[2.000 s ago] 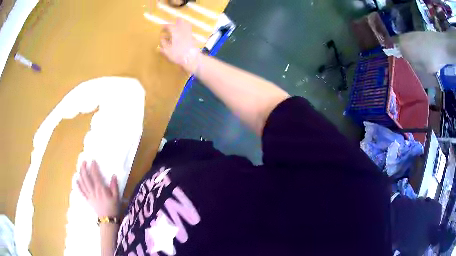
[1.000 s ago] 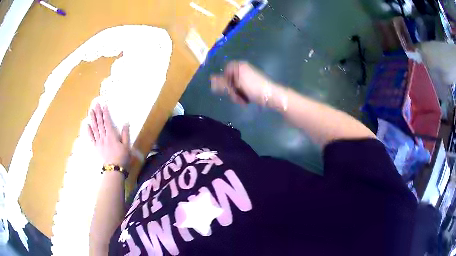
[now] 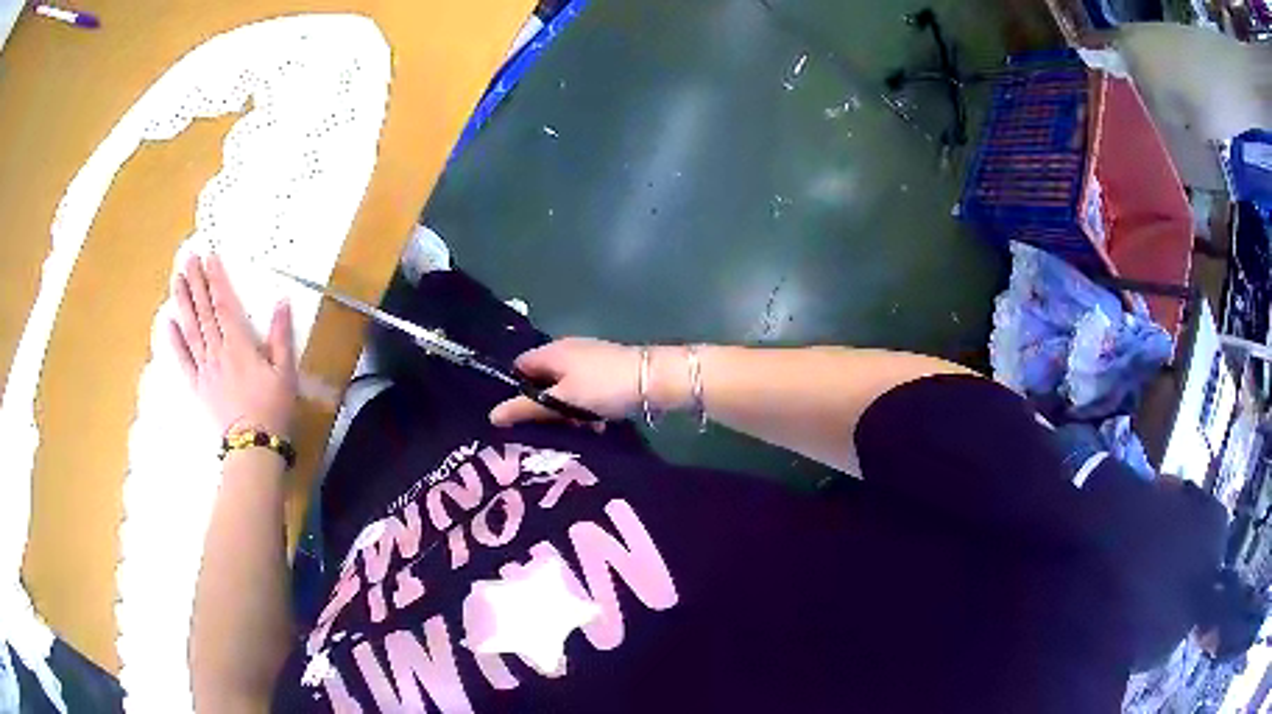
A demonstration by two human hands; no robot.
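Note:
A long white eyelet lace trim (image 3: 300, 154) lies on the tan table in a bent loop, its scalloped edge on the inner side. My left hand (image 3: 235, 349) lies flat on the lace with the fingers and thumb spread. My right hand (image 3: 565, 384) grips the dark handles of the long silver shears (image 3: 440, 342) over my lap. The blades point left and their tips reach the lace just right of my left hand. The blades look nearly closed; whether lace is between them I cannot tell.
The tan table (image 3: 147, 230) has a curved edge. A marking pen (image 3: 63, 14) lies at its top left. A blue edge (image 3: 519, 63) runs along the table side. Beyond the green floor (image 3: 698, 168) stand a blue crate (image 3: 1025, 154), a red bin (image 3: 1144, 181) and bagged material (image 3: 1067, 328).
My right hand has come back from the far table edge to my lap and now shows the shears. My left hand stays on the lace. The view has shifted.

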